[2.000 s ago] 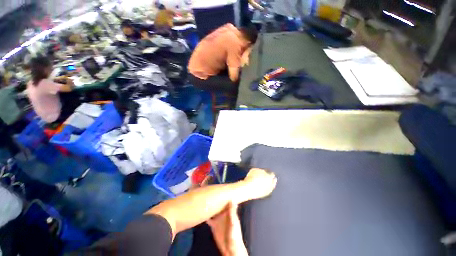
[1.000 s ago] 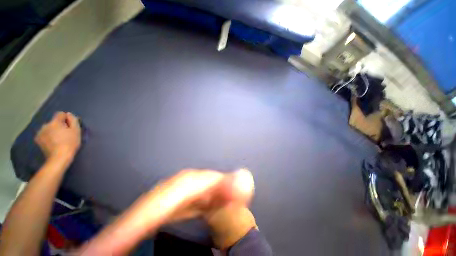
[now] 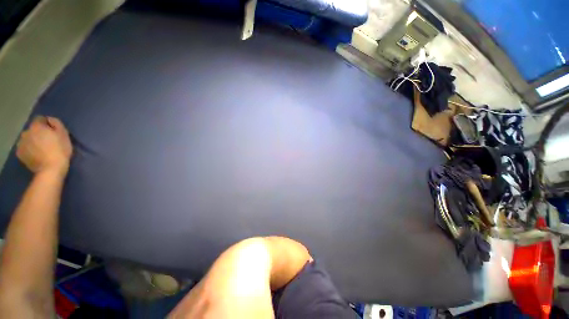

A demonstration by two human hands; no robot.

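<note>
A large charcoal-grey cloth (image 3: 249, 143) covers most of the near table, its surface mostly smooth. My left hand (image 3: 43, 146) is closed at the cloth's left part, and short creases run from it into the cloth. What lies inside the fingers is hidden. My right arm comes in at the bottom centre with a dark sleeve and a bent elbow over the cloth's near edge. Its forearm runs down out of the picture, so my right hand is not in view.
A pale table strip (image 3: 53, 56) lies along the left. A blue padded item (image 3: 299, 15) stands beyond the far edge. A grey box (image 3: 408, 37), white cords and dark cloth pieces (image 3: 465, 187) are at the right. A red container (image 3: 531, 277) is at the lower right.
The view has swung right from the aisle and now looks down on the cloth. Since one second ago, my left hand appears further left and my right forearm has dropped lower.
</note>
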